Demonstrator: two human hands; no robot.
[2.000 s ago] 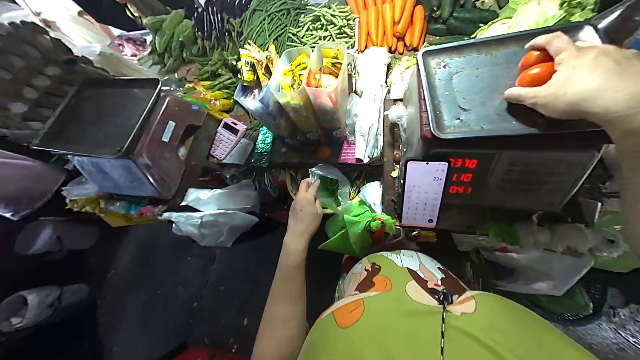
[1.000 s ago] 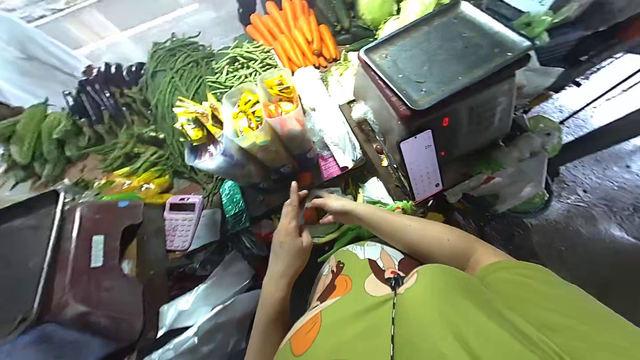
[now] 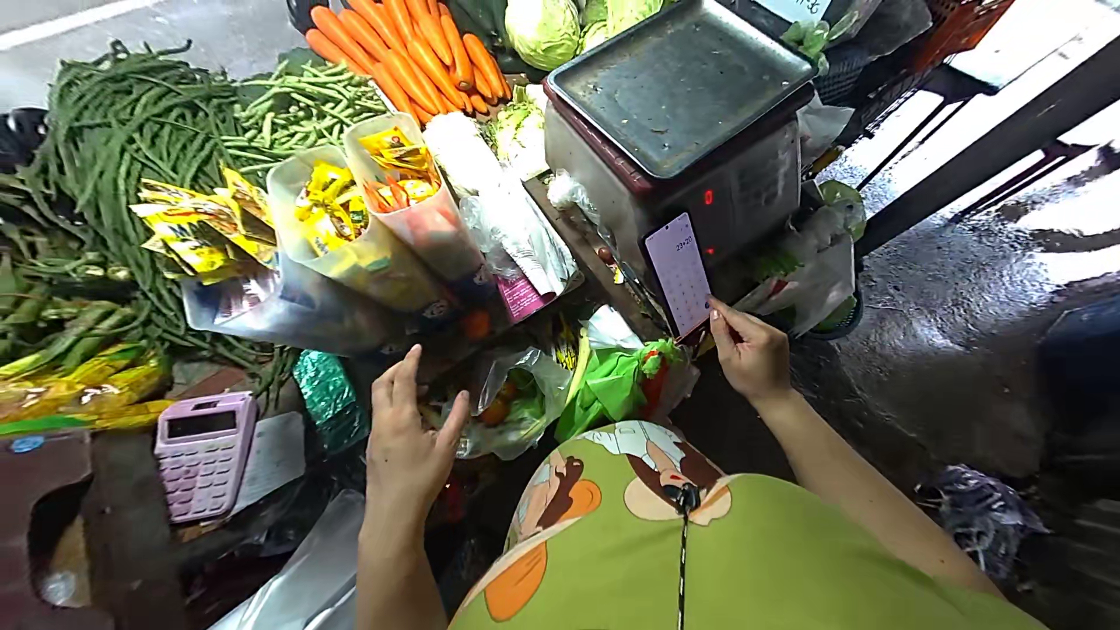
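My left hand [image 3: 409, 429] is empty, fingers apart, just left of a clear plastic bag [image 3: 516, 407] with vegetables in it. My right hand [image 3: 745, 350] has a fingertip at the lower right corner of a smartphone [image 3: 678, 276] that shows a calculator and leans against a digital scale [image 3: 691, 166]. Whether the fingers grip the phone or only touch it is hard to tell. The scale's metal tray [image 3: 682, 83] has nothing on it but specks. A green plastic bag [image 3: 617, 376] lies between my hands, close to my body.
Plastic containers of yellow sachets [image 3: 328, 210] stand at the left, before green beans [image 3: 122, 166] and carrots [image 3: 420, 52]. Cabbages [image 3: 542, 31] lie behind the scale. A pink calculator [image 3: 206, 455] is at the lower left. Wet floor [image 3: 945, 350] shows at the right.
Two seconds ago my right hand held tomatoes over the scale tray; one second ago both hands were together at the bag. Now they are apart, the right at the phone. The view has shifted right.
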